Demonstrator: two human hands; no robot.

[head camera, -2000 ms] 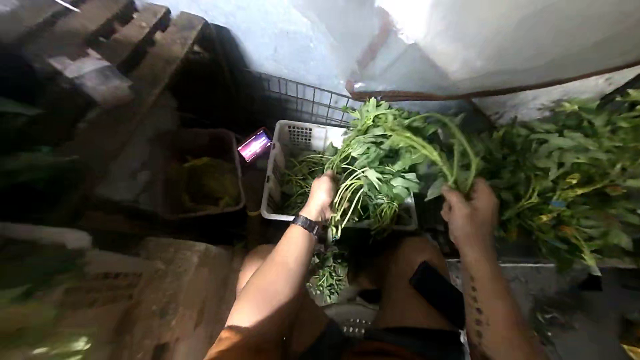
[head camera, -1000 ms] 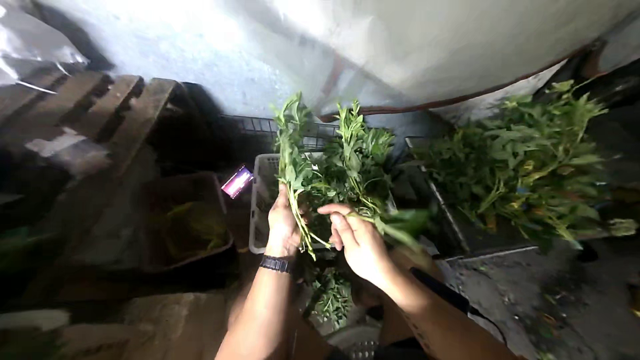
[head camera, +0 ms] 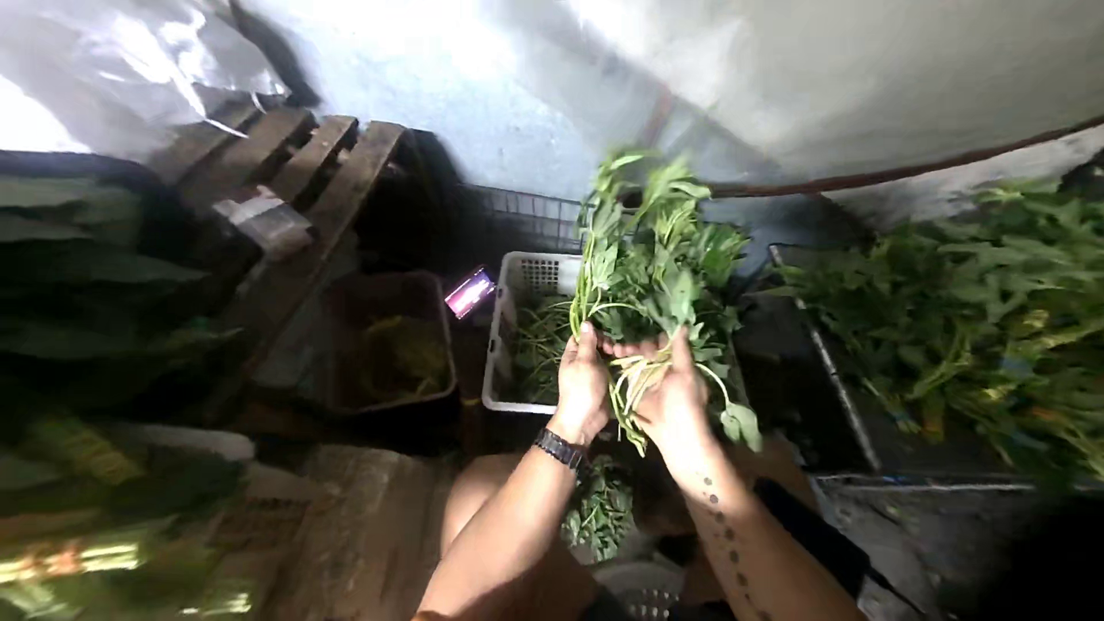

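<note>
Both hands hold a bunch of leafy green stems (head camera: 642, 250) above a white plastic basket (head camera: 503, 345). My left hand (head camera: 584, 379), with a dark watch at its wrist, grips the stems on the bunch's left side. My right hand (head camera: 673, 388) is around the pale stem ends on the right, its thumb pointing up. The leaves point away from me, and a few stems hang down between and beside the hands. More cut greens (head camera: 536, 345) lie in the basket. The fingers of both hands are partly hidden by stems.
A large heap of leafy greens (head camera: 966, 328) lies on a dark metal-edged surface at right. Left of the basket are a lit phone (head camera: 470, 293), a dark tub (head camera: 345, 345) and a wooden slatted pallet (head camera: 319, 181). Loose greens (head camera: 601, 509) lie low between the knees.
My right hand, farther right with stems two seconds ago, has come in beside my left hand. The greens are now gathered between both hands.
</note>
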